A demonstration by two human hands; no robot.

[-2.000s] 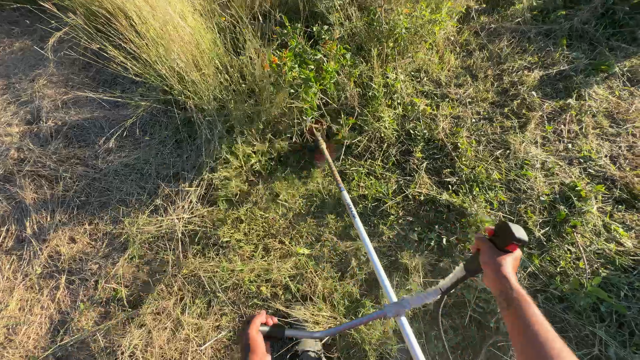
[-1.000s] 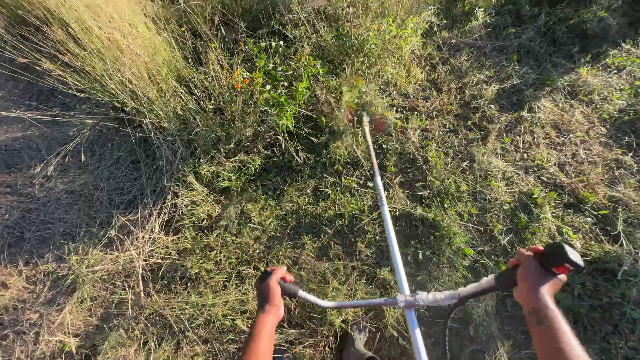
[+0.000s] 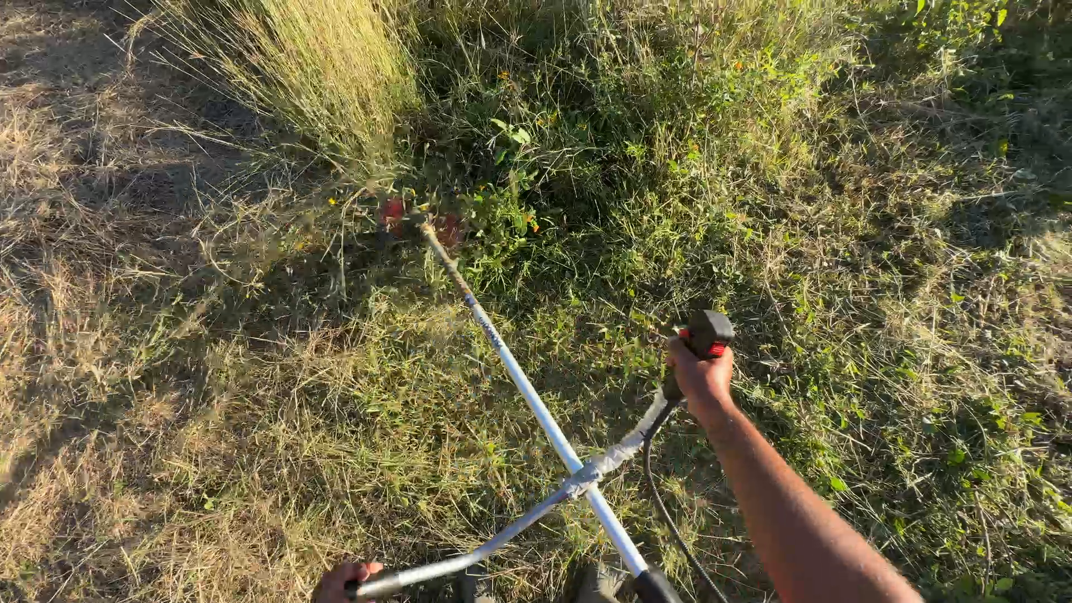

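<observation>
A brush cutter with a long metal shaft [image 3: 536, 402] runs from the bottom middle up and left to its cutting head [image 3: 425, 222], where a red blur shows among weeds. My right hand [image 3: 702, 377] is closed around the black throttle grip [image 3: 708, 332] with red controls, at the right end of the handlebar [image 3: 519, 528]. A black cable [image 3: 662, 502] hangs down from that grip. At the bottom edge my left hand [image 3: 342, 581], partly cut off by the frame, holds the black grip at the bar's left end.
Tall dry grass [image 3: 335, 75] stands at the upper left, beside leafy weeds with small orange flowers [image 3: 532, 222]. Cut dry grass [image 3: 100, 469] covers the ground at left. My shoes [image 3: 599, 579] show partly at the bottom edge, near the shaft.
The cutting head has swung left, from the middle of the weeds to the base of the tall dry grass. My right hand has moved forward and left, my left hand back; both keep their grips.
</observation>
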